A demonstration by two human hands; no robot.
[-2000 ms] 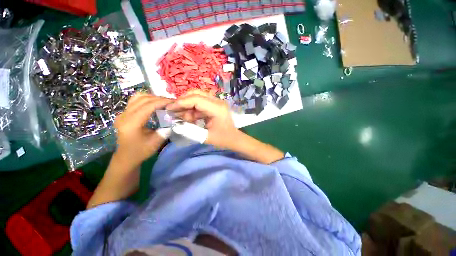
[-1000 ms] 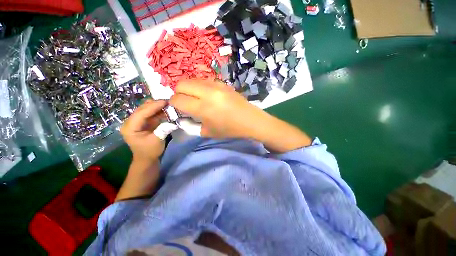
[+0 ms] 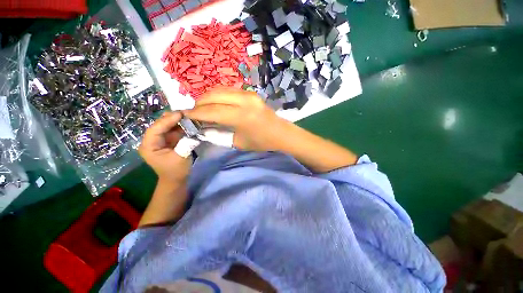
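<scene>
My left hand [image 3: 163, 150] and my right hand [image 3: 244, 120] meet in front of the blue garment, with white wraps on their thumbs. Between the fingertips is a small grey and shiny piece [image 3: 188, 127], gripped by both hands; its details are blurred. The pile of red strips [image 3: 206, 57] lies just beyond the hands on a white board [image 3: 172, 92]. The heap of dark square pieces [image 3: 295, 46] lies to its right. The pile of shiny metal clips [image 3: 92, 97] lies at left on a clear plastic bag [image 3: 100, 178].
Rows of grey and red pieces [image 3: 175, 11] lie beyond the board. A red tray [image 3: 43, 8] is upper left, another clear bag [image 3: 11, 137] far left, cardboard [image 3: 456, 12] upper right. A red stool [image 3: 74, 257] is lower left, cardboard boxes [image 3: 487, 229] lower right.
The camera view has shifted. The right fingers, which were lower and curled two seconds ago, now reach over the small piece from above. The piece's grey face has turned more into view since one second ago.
</scene>
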